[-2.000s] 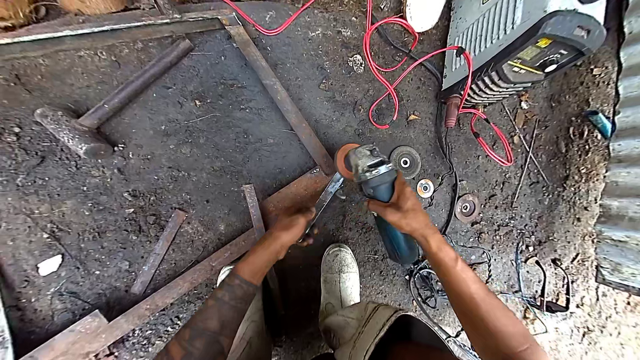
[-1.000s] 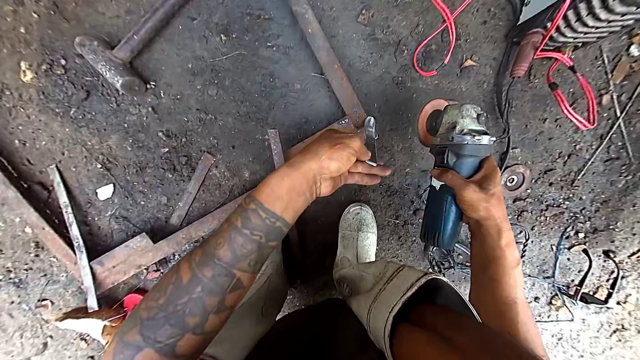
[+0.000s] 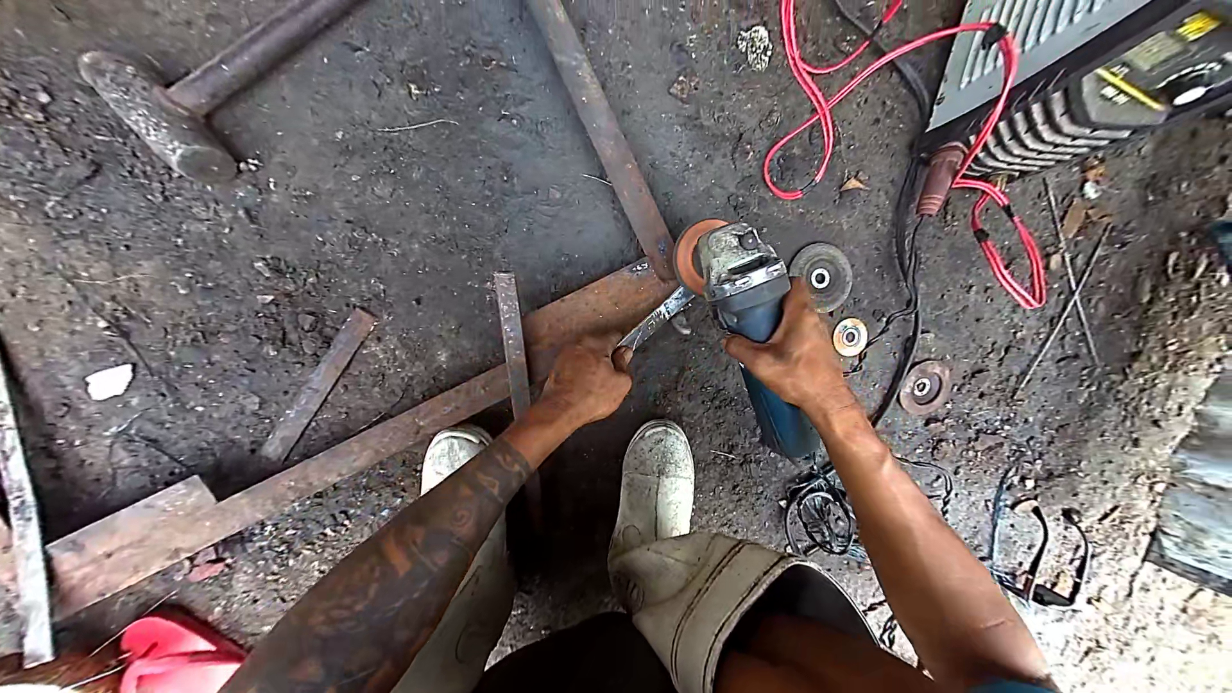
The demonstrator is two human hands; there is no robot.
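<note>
My right hand (image 3: 794, 351) grips the blue body of an angle grinder (image 3: 760, 322), which has an orange-brown disc (image 3: 688, 258) on its left side. Closed around a metal wrench (image 3: 657, 318) is my left hand (image 3: 589, 377); the wrench's far end reaches the grinder's head beside the disc. Whether it sits on the disc's nut cannot be told. Below and behind the wrench, a rusty flat steel bar (image 3: 452, 414) lies on the ground and meets another steel bar (image 3: 611, 144) near the disc. Loose discs, one of them a grey grinding disc (image 3: 821, 277), lie right of the grinder.
A sledgehammer (image 3: 159, 115) lies at upper left. A welding machine (image 3: 1068, 87) stands at upper right, with red cable (image 3: 818, 106) near it. Short steel pieces (image 3: 318, 385) lie at left. Safety glasses (image 3: 1054, 577) and thin wires lie at lower right; a red sandal (image 3: 178, 654) is at lower left.
One second ago my left hand and the wrench were apart from the grinder; now the wrench's end is at the grinder's head, much as two seconds ago. My right hand keeps its grip.
</note>
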